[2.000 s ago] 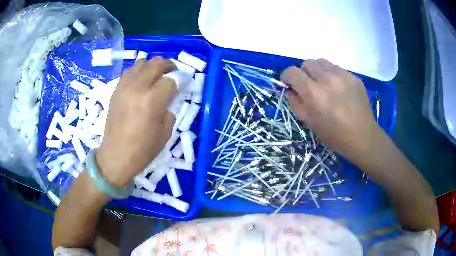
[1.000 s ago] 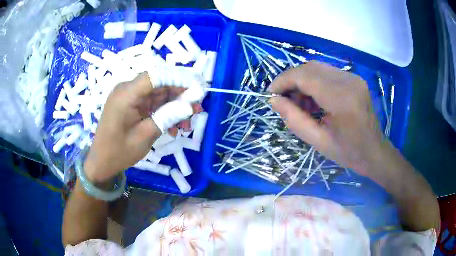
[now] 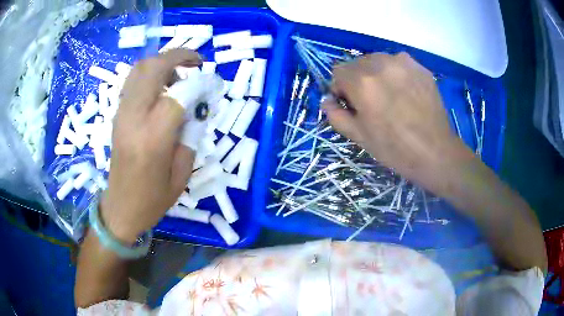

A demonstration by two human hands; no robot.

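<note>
My left hand [image 3: 148, 136], with white coverings on its fingers, is over the loose white sleeves [image 3: 235, 166] in the left compartment. A fitted sleeve [image 3: 201, 111] shows end-on in its grip, with a round black end; how many pieces it holds is hidden. My right hand [image 3: 389, 117] is over the tangled thin stems [image 3: 346, 185] in the right compartment. Its thumb and finger pinch a stem's dark fitting [image 3: 342, 102]; the fingertips are slightly blurred.
The blue divided tray [image 3: 267, 123] lies in front of me. A white tray [image 3: 420, 28] overlaps its far right edge. A clear bag of white parts [image 3: 28, 117] lies at the far left, partly over the blue tray. A few stems [image 3: 475, 120] lie near the right wall.
One second ago a stem spanned between both hands. My left hand has since turned and moved slightly left, showing the black end; my right hand has returned to the stem pile.
</note>
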